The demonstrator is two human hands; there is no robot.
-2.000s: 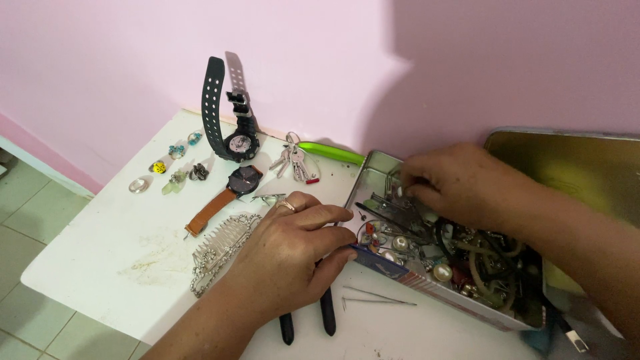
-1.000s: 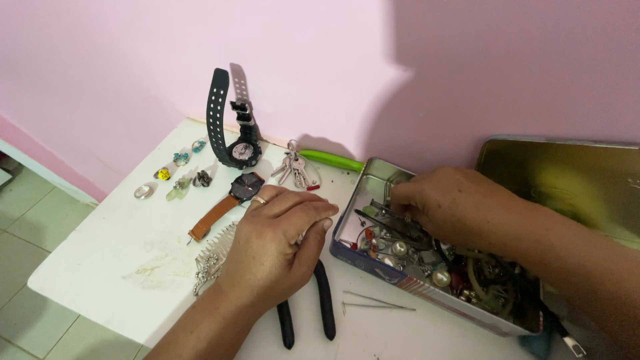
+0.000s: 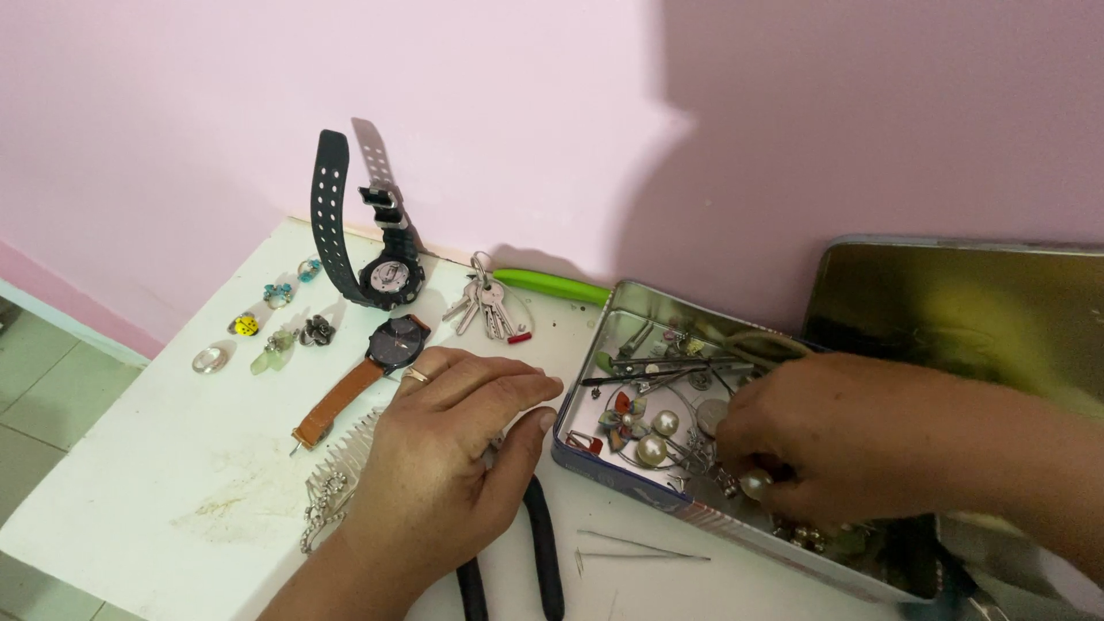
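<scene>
My right hand (image 3: 802,440) reaches down into an open metal tin (image 3: 742,539) of mixed jewellery, fingers bent among the pieces; what they touch is hidden. Large pearl beads (image 3: 651,449), a fabric flower (image 3: 623,421), a red hair clip (image 3: 584,442) and thin dark sticks (image 3: 655,376) lie inside. My left hand (image 3: 466,440), a ring on one finger, hovers left of the tin, thumb and fingers apart with nothing seen between them. Partly beneath it are a rhinestone hair comb (image 3: 332,492) and a tool with black handles (image 3: 543,548).
A black watch (image 3: 390,278), a brown-strapped watch (image 3: 397,343), keys (image 3: 492,309) and several rings, one silver (image 3: 209,359), sit on the white table (image 3: 155,466). A green-handled item (image 3: 552,284) lies by the wall. Metal pins (image 3: 642,552) lie in front; the tin's lid (image 3: 966,302) stands behind.
My right hand has moved right and nearer within the tin, leaving the thin sticks and the tin's left part in view. The fingers of my left hand have spread apart.
</scene>
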